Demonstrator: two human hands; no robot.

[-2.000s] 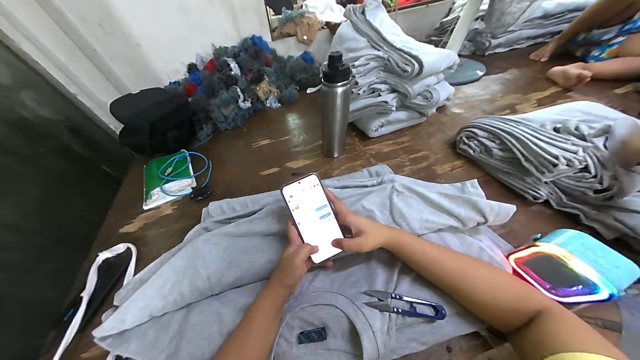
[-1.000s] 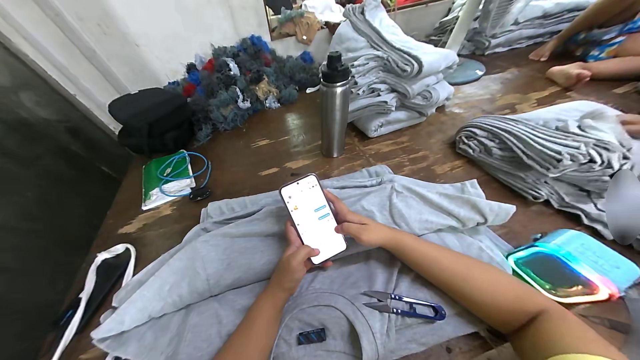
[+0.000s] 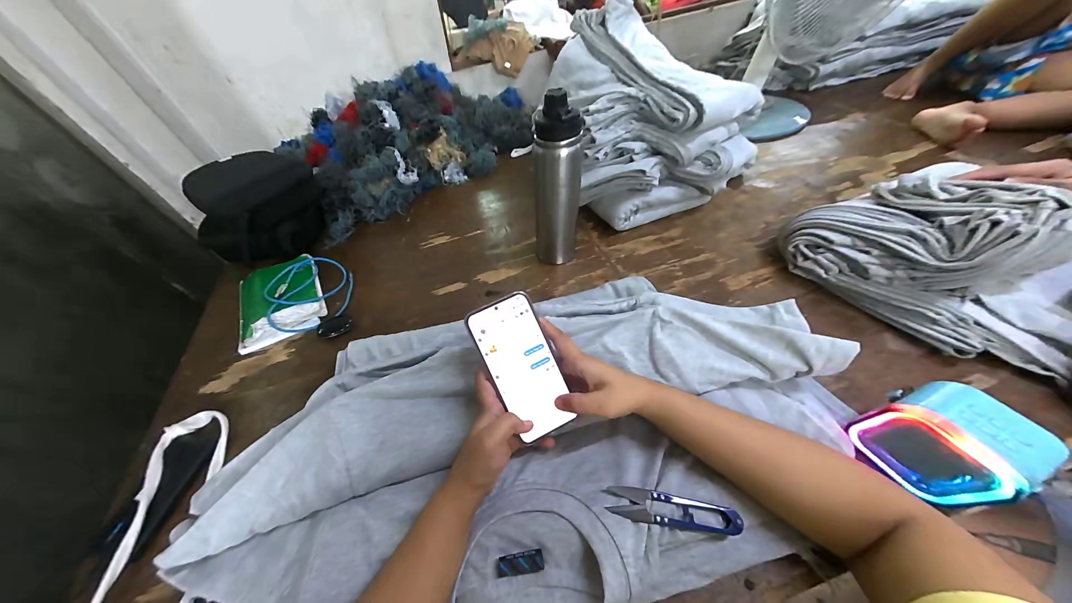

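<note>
Both my hands hold a smartphone (image 3: 521, 368) upright over a grey T-shirt (image 3: 335, 452) spread on the brown wooden surface. My left hand (image 3: 494, 431) grips its lower left edge, thumb at the bottom of the lit screen. My right hand (image 3: 596, 381) holds the right edge, with its thumb over the lower screen. The screen shows a chat-like page. Thread snips (image 3: 677, 509) with a dark blue handle lie on the shirt below my right forearm, blades apart. Left of them is the shirt's round collar with a dark neck label (image 3: 520, 563).
A steel bottle (image 3: 558, 188) stands beyond the shirt, near folded grey garments (image 3: 653, 117). More garments (image 3: 930, 251) and a lit blue speaker (image 3: 963, 444) are right. Left lie a black case (image 3: 255, 205), green notebook (image 3: 268, 293) and blue cable. A person sits upper right.
At the right, the other person's hand has come to rest on the folded garments. The speaker's lights have changed colour. My hands and the phone have stayed in place.
</note>
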